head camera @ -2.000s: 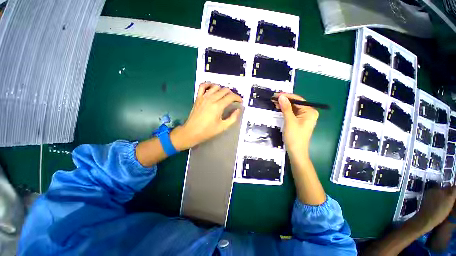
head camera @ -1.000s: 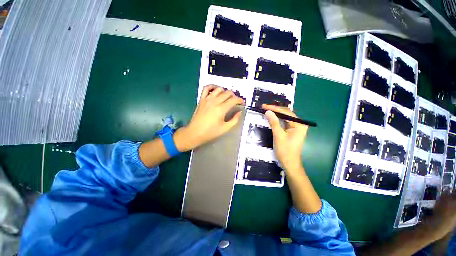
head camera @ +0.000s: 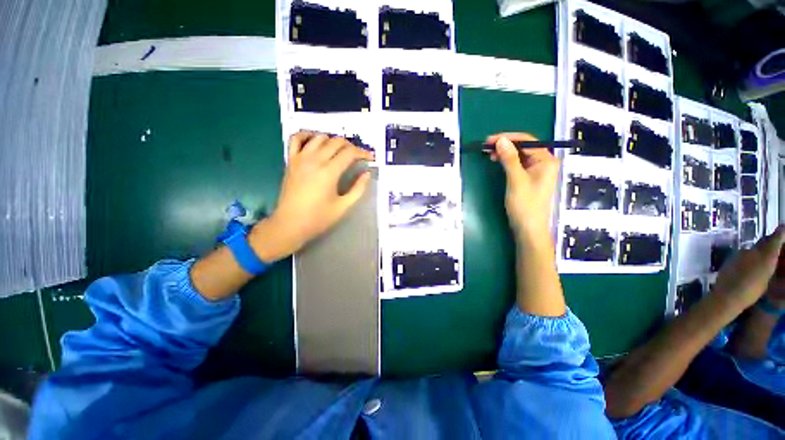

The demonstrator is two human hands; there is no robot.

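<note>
A white board tray [head camera: 375, 120] with black circuit boards in two columns lies in front of me. The grey-brown adhesive sheet [head camera: 337, 275] lies over the lower part of its left column. My left hand [head camera: 323, 185] rests on the sheet's top end, fingers over a board in the left column. My right hand [head camera: 525, 176] holds the dark tweezers [head camera: 547, 144] over the gap between this tray and the one at its right. Their tips point left towards the middle board [head camera: 419, 145] of the right column and touch nothing visible.
A white ridged tray stack [head camera: 43, 146] stands at the left. Neighbouring trays [head camera: 561, 112] with black boards lie at the right. A white strip [head camera: 189, 55] crosses the green mat. Another person's arm [head camera: 680, 352] reaches in at the lower right. A purple-rimmed round object [head camera: 769, 70] is at the upper right.
The view has shifted right. My right hand with the tweezers has moved right, away from the tray and my left hand. My left hand has stayed on the sheet.
</note>
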